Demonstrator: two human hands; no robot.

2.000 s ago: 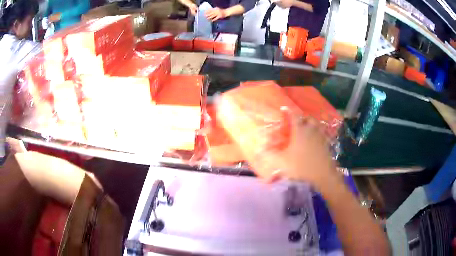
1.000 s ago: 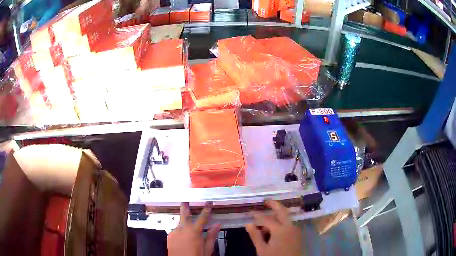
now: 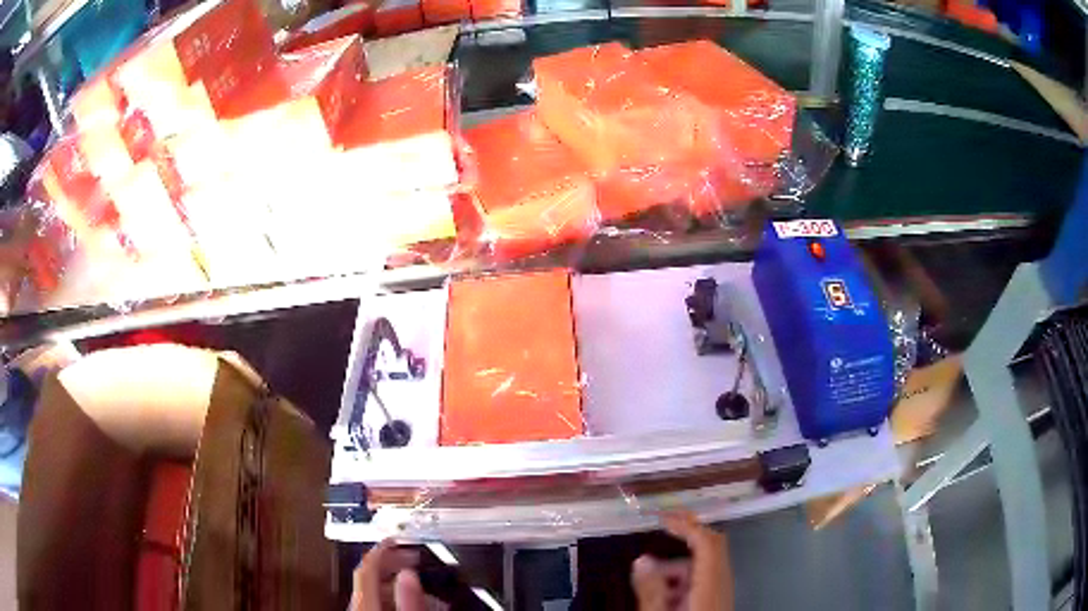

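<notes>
An orange-red product box [image 3: 511,358] lies flat on the white-lilac plate of the heat sealer [image 3: 638,346], behind the silver sealing bar [image 3: 537,458]. A clear film bag [image 3: 525,511] around it runs forward over the brown sealing strip [image 3: 704,474], its loose edge glinting. My left hand [image 3: 400,578] and my right hand [image 3: 682,571] are at the bottom, in front of the sealer, fingers curled in on the film's near edge. The film between the fingers is hard to see. The blue control box [image 3: 826,340] stands right of the plate.
Filmed orange boxes [image 3: 668,119] and a bright stack of boxes [image 3: 239,167] lie on the green belt [image 3: 966,155] behind. A teal glittery cylinder [image 3: 865,96] stands there. An open brown carton [image 3: 227,477] is at left. A grey frame leg [image 3: 1014,406] and dark rollers [image 3: 1065,394] are at right.
My right hand left the filmed boxes on the belt; both hands came to the sealer's front, then lower and nearer me with fingers curled. The product box now lies flatter, closer to the bar.
</notes>
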